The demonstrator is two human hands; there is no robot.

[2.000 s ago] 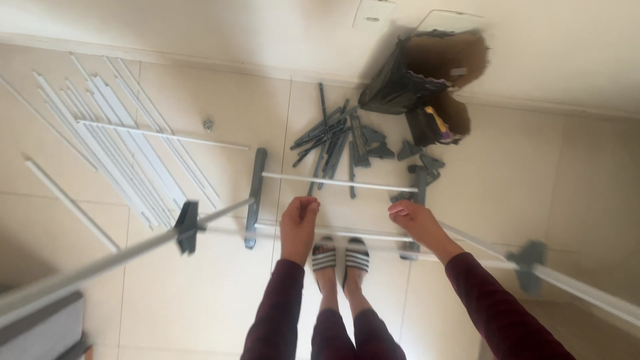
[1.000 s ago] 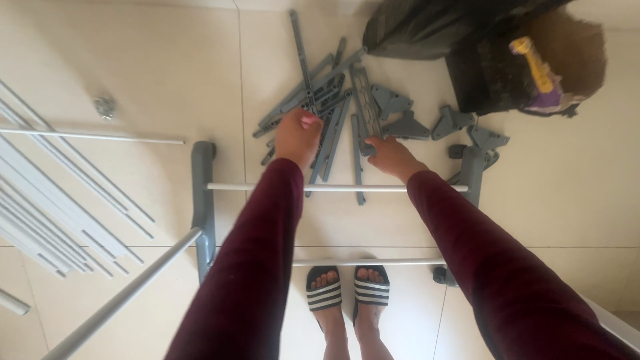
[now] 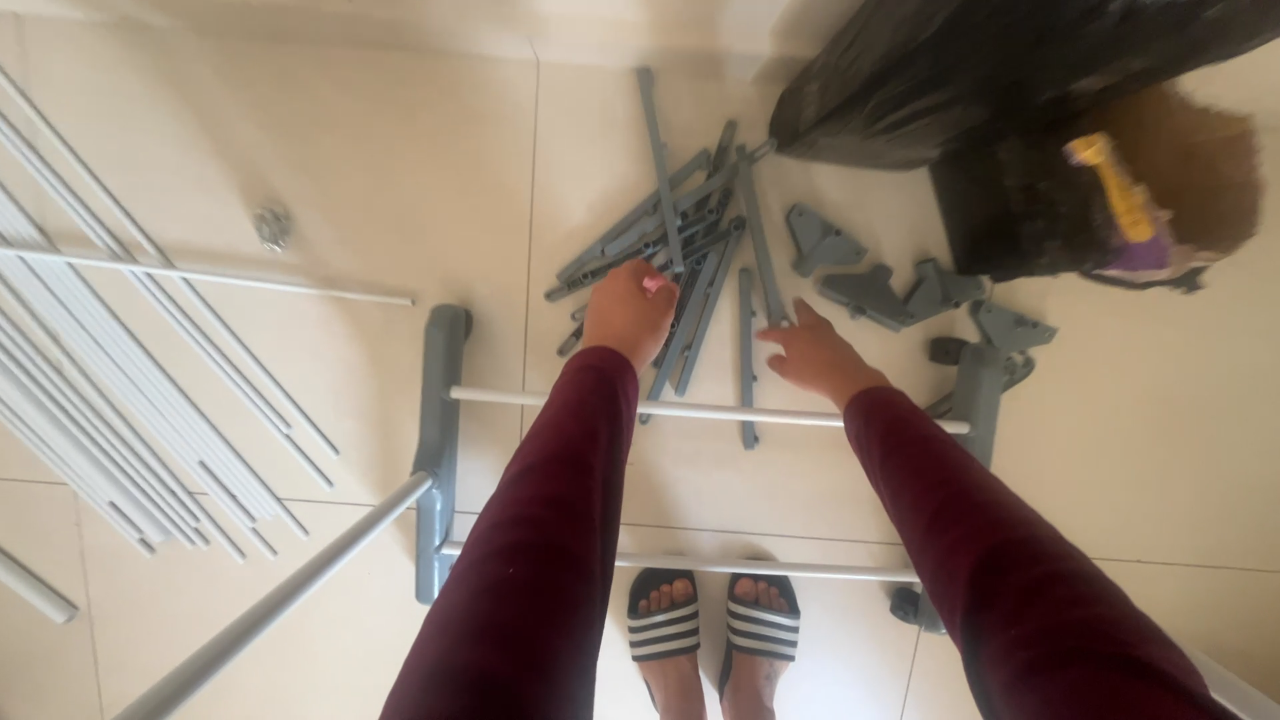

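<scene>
My left hand [image 3: 630,312] is closed at the lower end of a grey plastic strip [image 3: 660,165], which slants up over a pile of similar grey strips [image 3: 640,235]. My right hand [image 3: 818,350] has its thumb and a finger at the lower end of another grey strip [image 3: 762,240]. A shorter grey strip [image 3: 747,350] lies just left of that hand. Grey angular brackets [image 3: 868,295] lie beyond and to the right of it. Both forearms reach over the white crossbars [image 3: 740,412] of a frame with grey plastic feet [image 3: 437,440].
White tubes [image 3: 120,370] lie spread on the tiled floor at left, near a small clear bag [image 3: 271,226]. A black plastic bag [image 3: 900,90] and an open box [image 3: 1215,180] stand at upper right. My striped slides [image 3: 663,625] are below the frame. A thicker pole [image 3: 290,590] slants toward the lower left.
Both hands have moved forward from above the frame to the grey strips beyond it. The view has moved closer to the floor.
</scene>
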